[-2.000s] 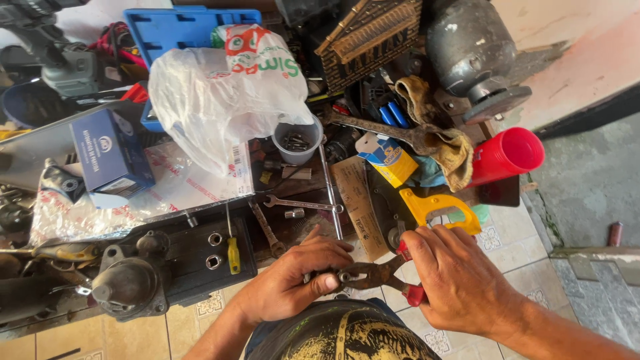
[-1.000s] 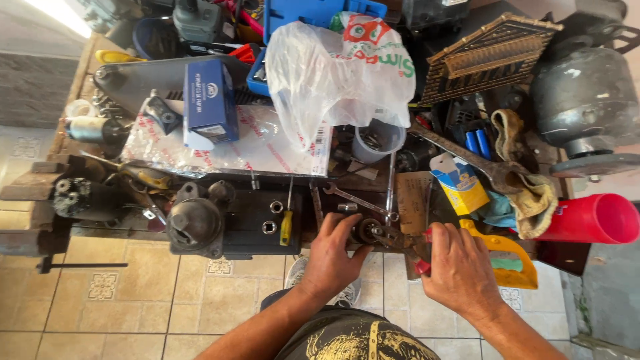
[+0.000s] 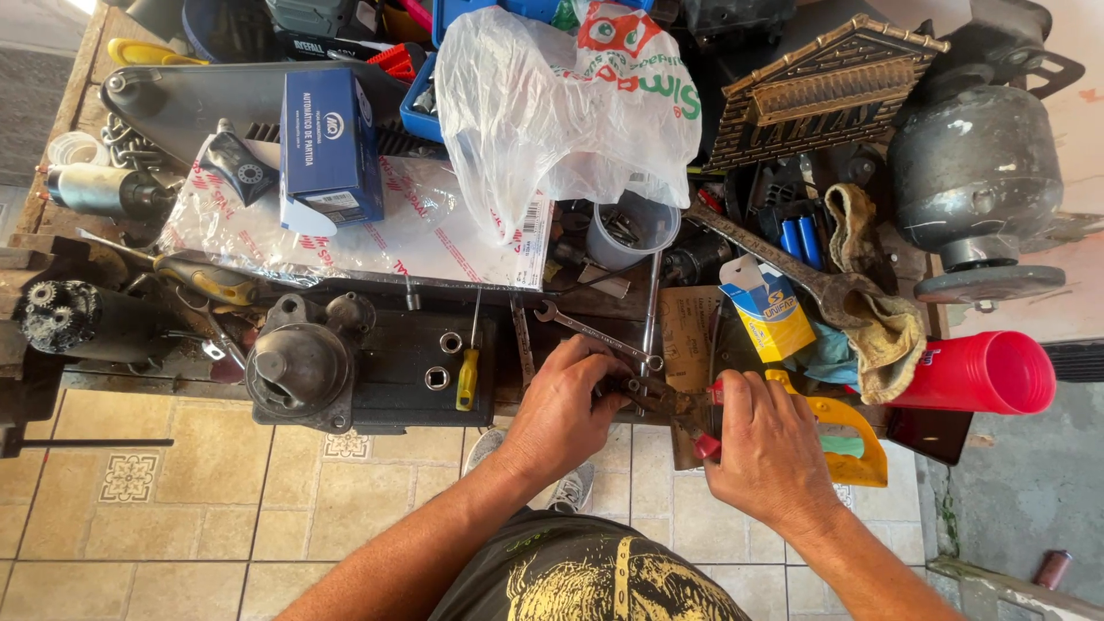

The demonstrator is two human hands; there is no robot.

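My left hand [image 3: 565, 405] pinches a small dark metal part [image 3: 614, 379] at the bench's front edge. My right hand [image 3: 772, 440] is closed on the red handles of a pair of pliers [image 3: 668, 401], whose jaws meet that part; the fingers hide much of both. Just behind my left hand lie a combination wrench [image 3: 595, 332] and a long chrome bar [image 3: 653, 302]. A yellow-handled screwdriver [image 3: 467, 379] and two sockets [image 3: 437, 378] rest on a black case to the left. Right of my right hand is a yellow saw handle [image 3: 849, 440].
A cast metal housing [image 3: 297, 371] stands at the front left. Behind are a blue box [image 3: 328, 147], a plastic bag [image 3: 561, 112] and a cup of small metal pieces [image 3: 634, 228]. A large wrench [image 3: 776, 254], a bench grinder [image 3: 979, 172] and a red cup [image 3: 975, 373] are at the right.
The view has shifted to take in more of the bench's left side. Both hands stay close together at the pliers, which have stayed in my right hand.
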